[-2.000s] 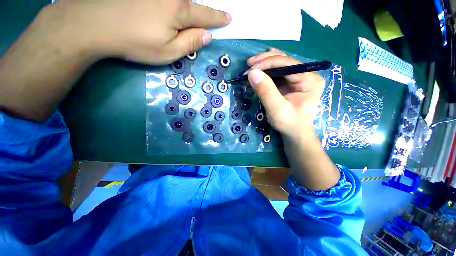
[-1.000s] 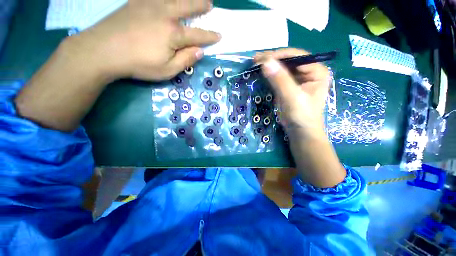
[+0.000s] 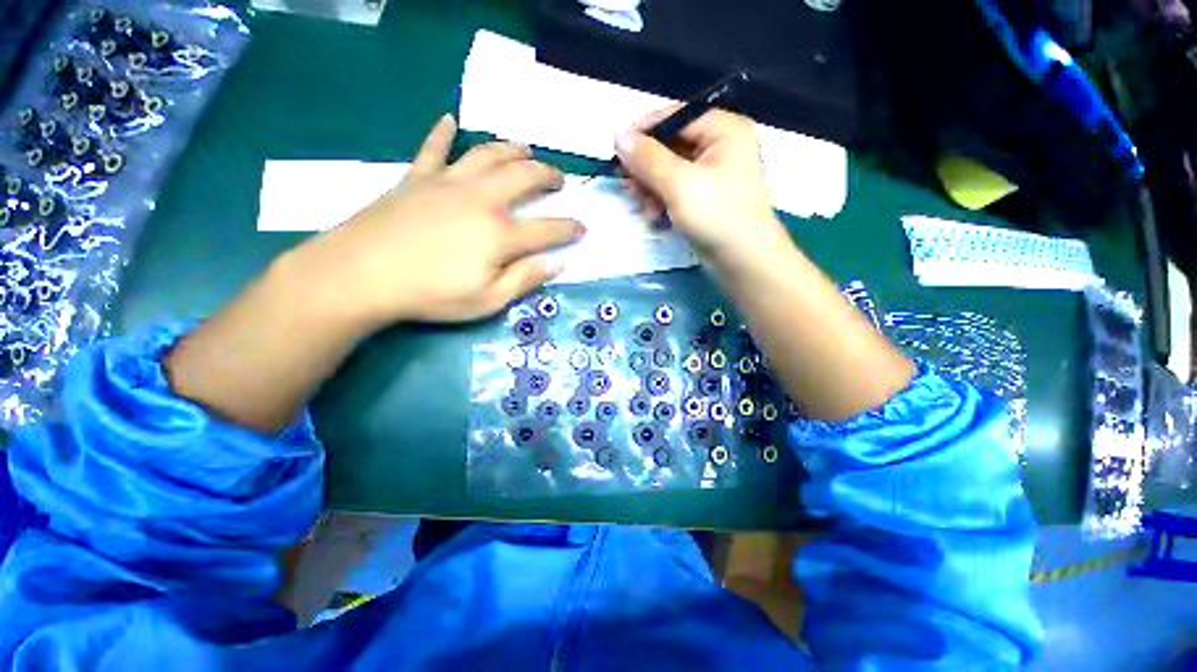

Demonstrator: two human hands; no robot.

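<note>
My left hand (image 3: 453,243) lies flat, fingers spread, on a white release paper strip (image 3: 328,194), pressing it to the mat. My right hand (image 3: 702,177) holds black tweezers (image 3: 700,110) like a pen. Their tip is low over the strip's right part, near my left fingertips; the exact contact is hidden by my fingers. Below lies a clear plastic film (image 3: 499,466) with rows of black round parts (image 3: 599,383), several topped with pale or gold-looking rings (image 3: 664,315). My right forearm covers the film's right end.
A spare white strip (image 3: 578,105) lies behind. Another filled sheet (image 3: 79,171) is at the left. At the right are a clear sheet with scraps (image 3: 965,344), a patterned strip (image 3: 998,252), a yellow note (image 3: 974,184) and a filled sheet (image 3: 1116,407). A black case (image 3: 788,59) stands at the rear.
The view has shifted, showing more of the bench's back and left. My right hand with the tweezers has moved from over the black parts back to the white strip. My left hand stays on the strip.
</note>
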